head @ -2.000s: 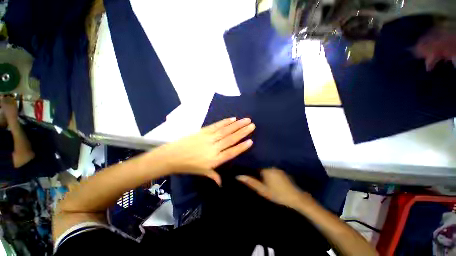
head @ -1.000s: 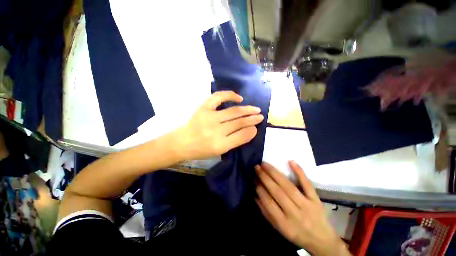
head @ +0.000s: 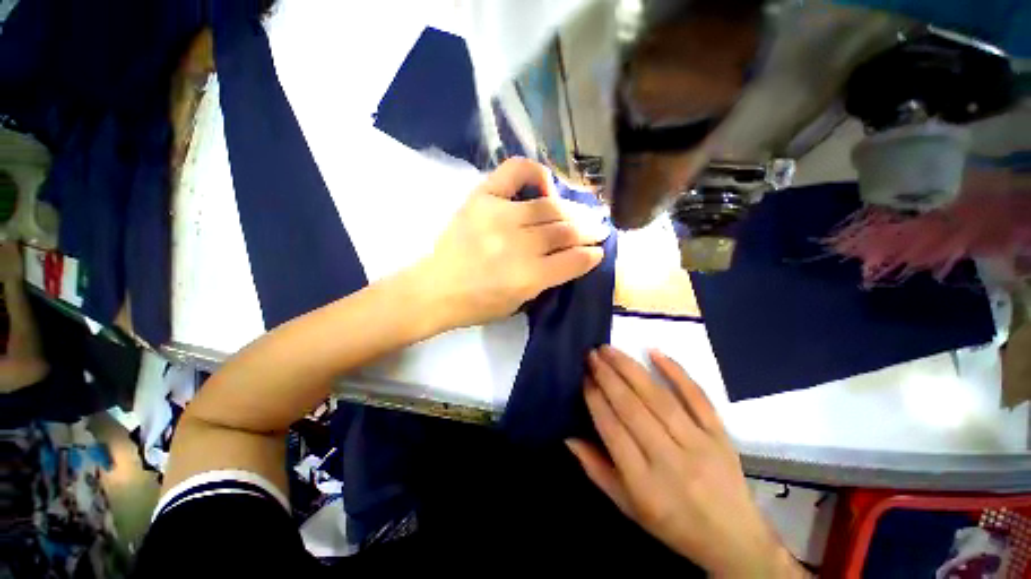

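A navy fabric piece (head: 565, 345) runs from the table's front edge up to the brightly lit needle area (head: 601, 215) of the sewing machine (head: 690, 102). My left hand (head: 514, 249) has curled fingers on the fabric just left of the needle area, pinching or pressing it. My right hand (head: 661, 452) lies flat with fingers spread at the fabric's right edge, near the table front. A further part of navy fabric (head: 435, 91) shows behind my left hand. The needle tip and presser foot are hidden by glare and the machine head.
A long navy piece (head: 283, 181) lies on the white table (head: 441, 368) at left. Another navy panel (head: 825, 305) lies right of the beige plate (head: 656, 277). Pink threads (head: 927, 243) hang at right. A red basket (head: 856, 537) stands below right. A person's arm (head: 17, 328) shows at far left.
My left hand has moved up with the fabric, closer to the needle area, and its fingers have curled more. The fabric's far end now spreads out to the left. My right hand stays at the fabric's right edge.
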